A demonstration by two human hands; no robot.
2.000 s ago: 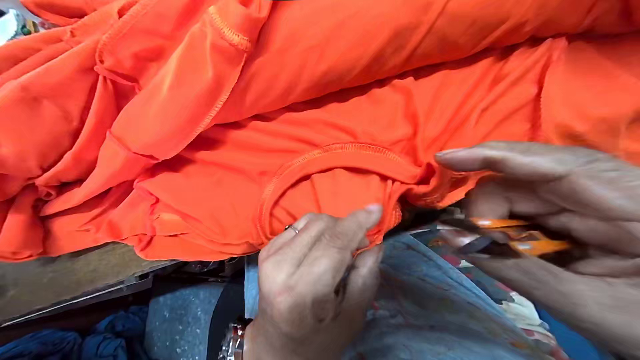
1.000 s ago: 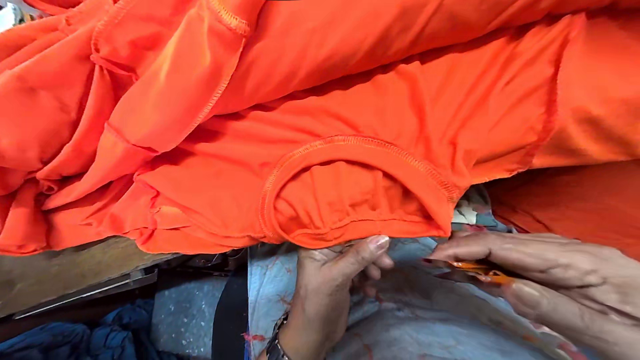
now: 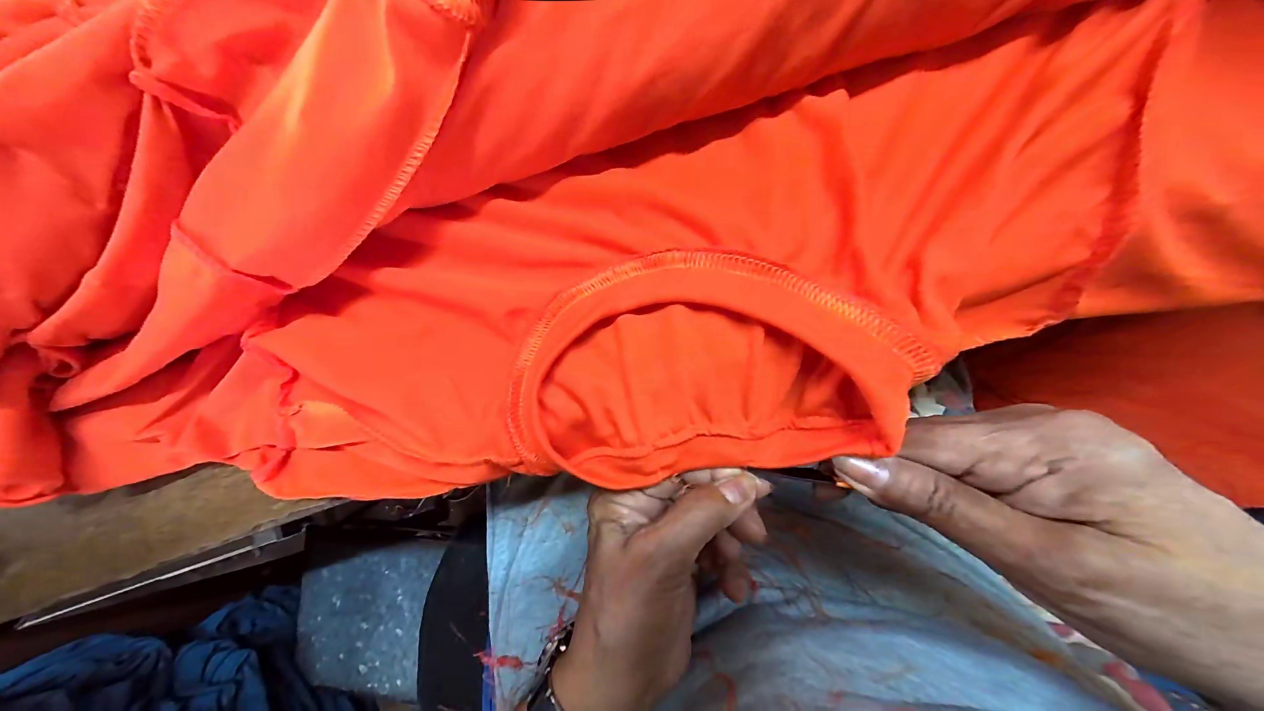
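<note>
An orange knit garment [image 3: 691,197] lies spread across the view, with its ribbed neckband [image 3: 681,272] and overlocked seam facing up. My left hand [image 3: 657,583] is at the lower edge of the neckband, thumb and fingers closed near the fabric; part of its fingers is hidden under the edge. At the right corner of the neck opening, my right hand [image 3: 997,504] pinches the edge between thumb and fingers. A small dark and orange tool, of which only a bit shows, is within my right hand; its kind cannot be told.
A wooden table edge [image 3: 148,543] shows at the lower left. Dark blue cloth [image 3: 148,662] is bunched below it. A light blue cloth [image 3: 533,563] with loose red threads covers my lap. More orange fabric [image 3: 1136,385] hangs at the right.
The neckband, bunched two seconds ago, is now opened out into a wide curve. My right hand has moved from beside the garment to the right corner of the neckband.
</note>
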